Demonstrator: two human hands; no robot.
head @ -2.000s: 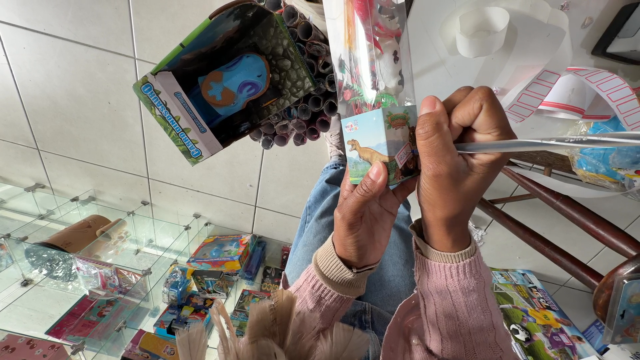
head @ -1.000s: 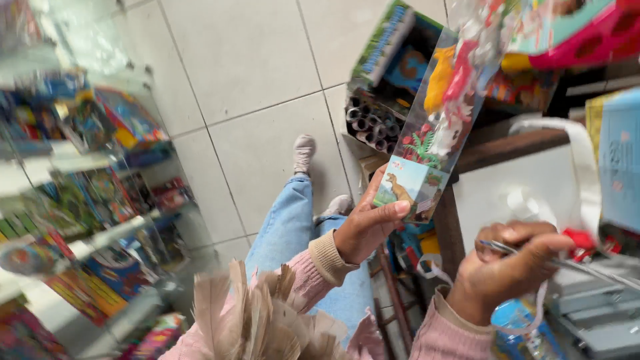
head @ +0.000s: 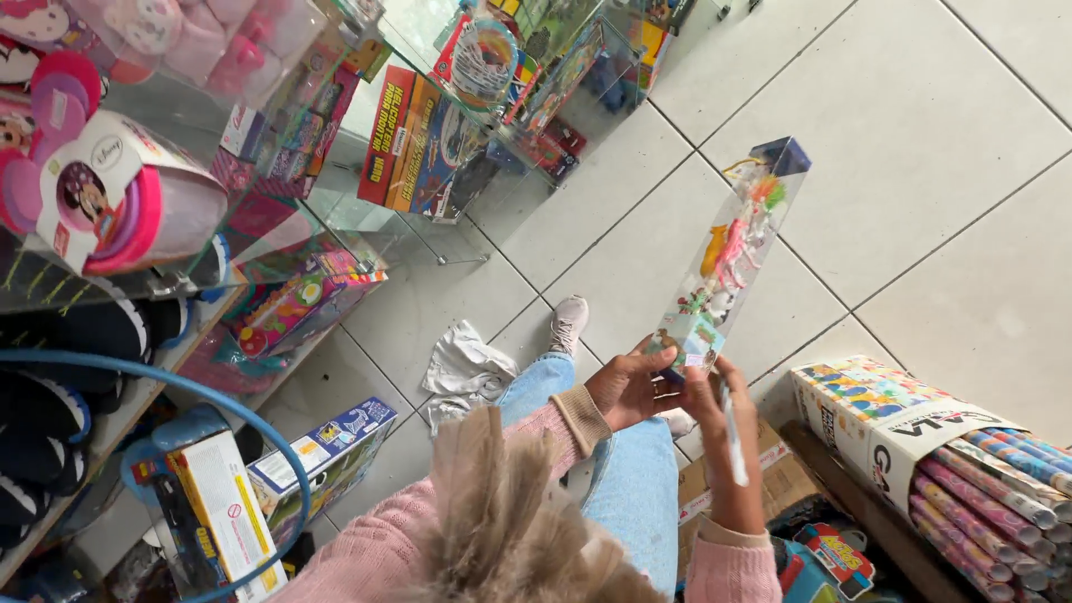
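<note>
A long clear plastic box of toy animals (head: 727,251) is tilted up and to the right over the tiled floor. Its printed card end shows a dinosaur picture, its far end is dark blue, and orange, pink and green figures show through the sides. My left hand (head: 632,387) grips the card end from the left, thumb on the print. On the other side of that end, my right hand (head: 718,419) touches the box with its fingertips; a thin whitish strip or tool, blurred, lies along its fingers.
Glass shelves (head: 402,219) with boxed toys stand at the left, beside a blue hoop (head: 276,435). A white cloth (head: 469,364) lies on the floor near my foot. At the lower right, a carton of wrapping-paper rolls (head: 888,444) stands near a cardboard box (head: 775,469).
The view has swung from the white table to the shelves and floor. My right hand, apart from the toy box one second ago, is now at its card end.
</note>
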